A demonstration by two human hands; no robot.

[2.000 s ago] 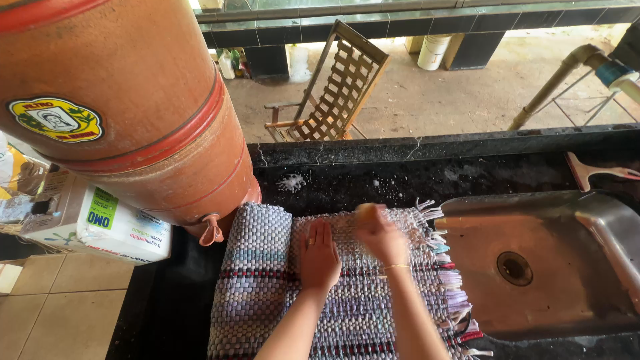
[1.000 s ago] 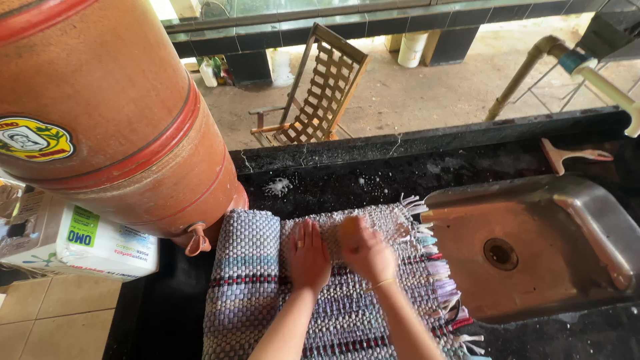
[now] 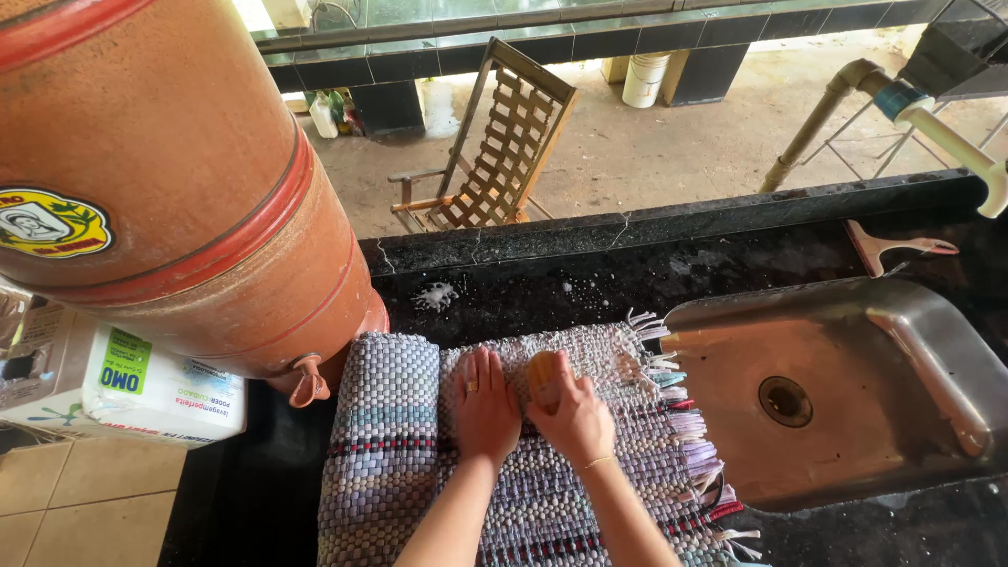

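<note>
A woven rag rug (image 3: 386, 457) with striped purple, grey and red bands lies partly folded on the black stone counter, its fringe reaching the sink's left edge. My left hand (image 3: 487, 409), with a ring on one finger, presses flat on the rug with nothing held. Just to its right, my right hand (image 3: 579, 417) grips a yellowish scrubbing brush or block (image 3: 543, 374) against the rug's wet, foamy upper part. The fingers partly cover this tool, so its exact kind cannot be told.
A clay water filter (image 3: 205, 197) with a small tap stands at the left, beside an OMO detergent box (image 3: 169, 386). On the right are a steel sink (image 3: 850, 394), a squeegee (image 3: 874, 248) and a faucet (image 3: 953, 150). Foam spots (image 3: 435, 296) lie behind the rug.
My right hand has moved over the rug with the yellowish tool, from near its fringe side towards my left hand. My left hand stays flat on the rug. The view has shifted somewhat.
</note>
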